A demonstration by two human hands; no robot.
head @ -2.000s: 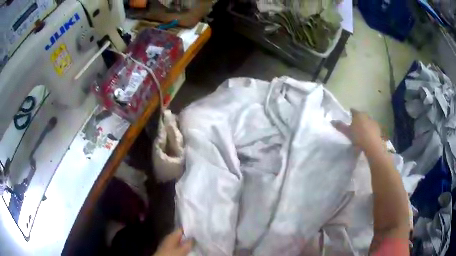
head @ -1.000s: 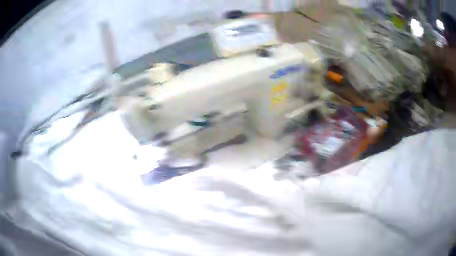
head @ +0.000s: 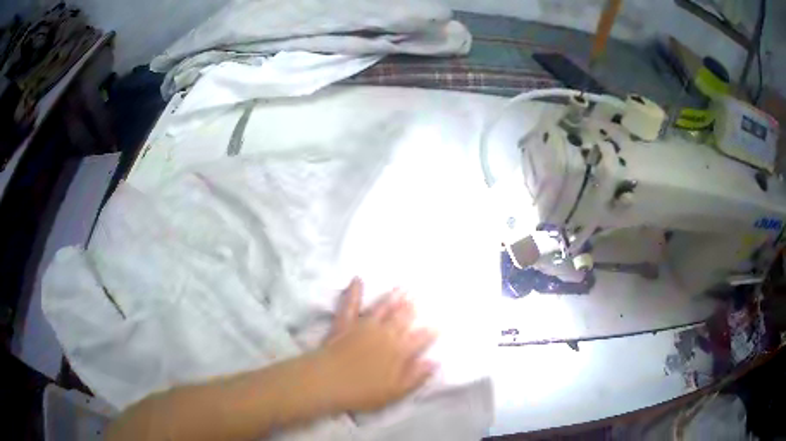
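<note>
A white garment piece (head: 198, 250) lies spread and creased over the left and middle of the table, left of the needle. Its part near the needle is lost in lamp glare. My left hand (head: 379, 349) reaches in from the lower left and rests flat on the cloth, palm down, fingers apart. My right hand is not in view. The cream sewing machine (head: 681, 189) stands at the right, with a small brown flap (head: 524, 251) beside its needle area. The cloth's edge in the glare cannot be made out.
More pale cloth (head: 319, 30) is heaped at the table's back edge. A red box (head: 741, 323) is at the right end. A pale tub-like container (head: 73, 415) shows at the lower left. A rod (head: 606, 30) stands behind the machine.
The view has swung left from the garment beside the table to the sewing table. The garment now lies on the table with my left hand on it; my right hand has left the picture.
</note>
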